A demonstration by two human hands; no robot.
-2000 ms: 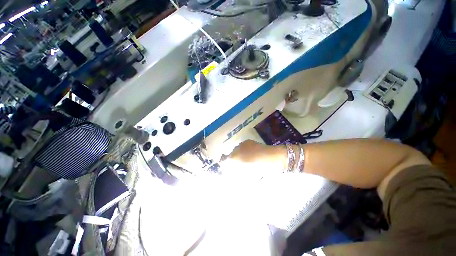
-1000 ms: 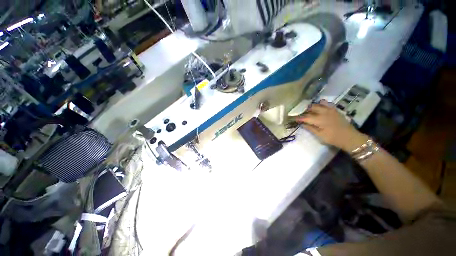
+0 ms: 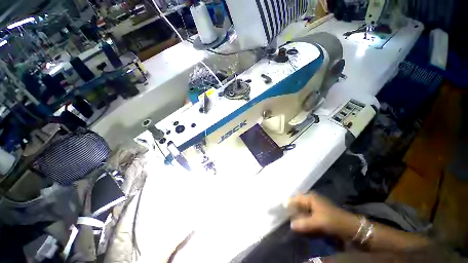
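Pale work fabric (image 3: 134, 218) lies at the left of the machine bed and runs into the lamp's glare, where its shape is lost. The white sewing machine head (image 3: 233, 115) stands behind it, with its presser foot and needle area (image 3: 207, 160) at the left end. My right hand (image 3: 320, 218), with bracelets, is at the table's front edge, blurred, fingers curled; a pale blur at the fingertips may be cloth or glare. My left hand cannot be made out; a brownish edge in the glare at the bottom may belong to it.
A dark phone (image 3: 261, 145) lies before the arm. A control panel (image 3: 354, 114) is on the right. Striped cloth (image 3: 73, 155) and dark cut pieces (image 3: 106, 194) are heaped left. A thread cone (image 3: 204, 23) stands behind; another machine (image 3: 375, 20) is at the back right.
My right hand reached from near the needle to the arm's right end, then came down to the table's front edge. The view has shifted, showing more of the area behind the machine.
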